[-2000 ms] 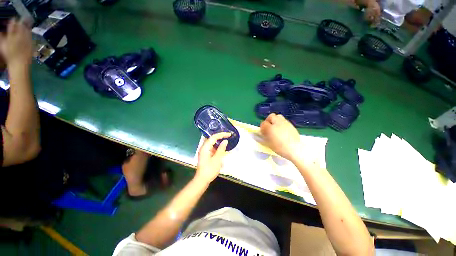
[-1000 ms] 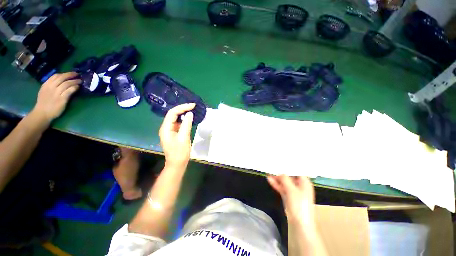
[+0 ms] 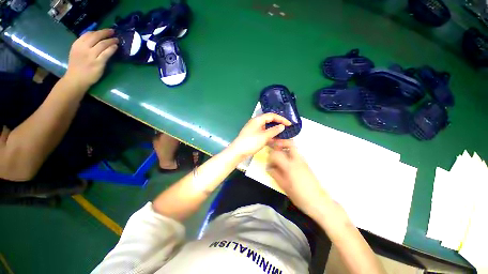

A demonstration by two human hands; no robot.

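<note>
My left hand grips the near end of a dark oval plastic housing, held over the left edge of a white sticker sheet. My right hand is just below the housing, over the sheet's yellowish left part. Its fingers are blurred, and I cannot tell whether they hold anything. Unlabelled dark housings lie heaped at the right. Labelled housings with white rounded ends are grouped at the upper left.
A neighbour's hand touches a labelled housing at the upper left. Spare white sheets fan out at the right. Dark mesh baskets stand at the upper right. A bench machine is at the far upper left of the green bench.
The view has shifted left, so the bench things appear further right. My right hand has moved from the bench's front edge up beside the housing. The left hand still holds a housing, now over the sheet.
</note>
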